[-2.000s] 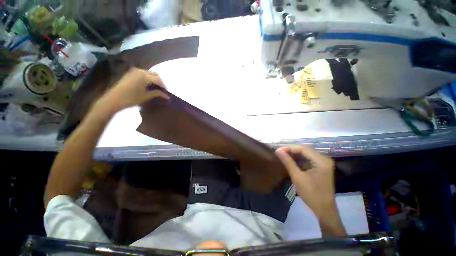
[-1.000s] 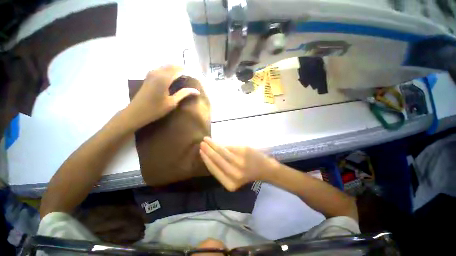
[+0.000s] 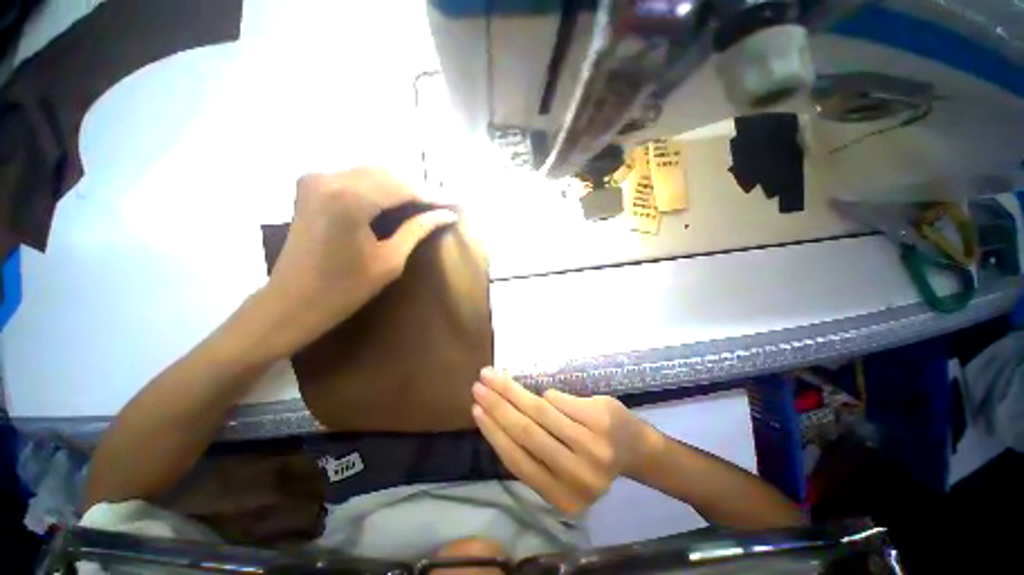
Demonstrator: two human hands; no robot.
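A brown fabric panel [image 3: 393,348] lies on the white table, its lower part over the front edge towards my lap. My left hand [image 3: 343,247] holds its upper part near the lamp glow, thumb and fingers closed around dark cloth. My right hand [image 3: 556,444] is at the panel's lower right edge, fingertips together on the cloth at the table's front edge. The white sewing machine head [image 3: 719,101] is right of the panel's top. Glare hides the needle and presser foot.
Yellow printed strips [image 3: 657,185] and black scraps [image 3: 770,163] lie on the machine bed. Green and yellow scissor handles [image 3: 943,264] are at the right. Another brown piece [image 3: 146,51] is at upper left. A marked tape [image 3: 719,350] runs along the table front.
The panel was first stretched between both hands, then brought to the machine's left side. Since then, my right hand has moved down along its edge; my left hand remains near the glow.
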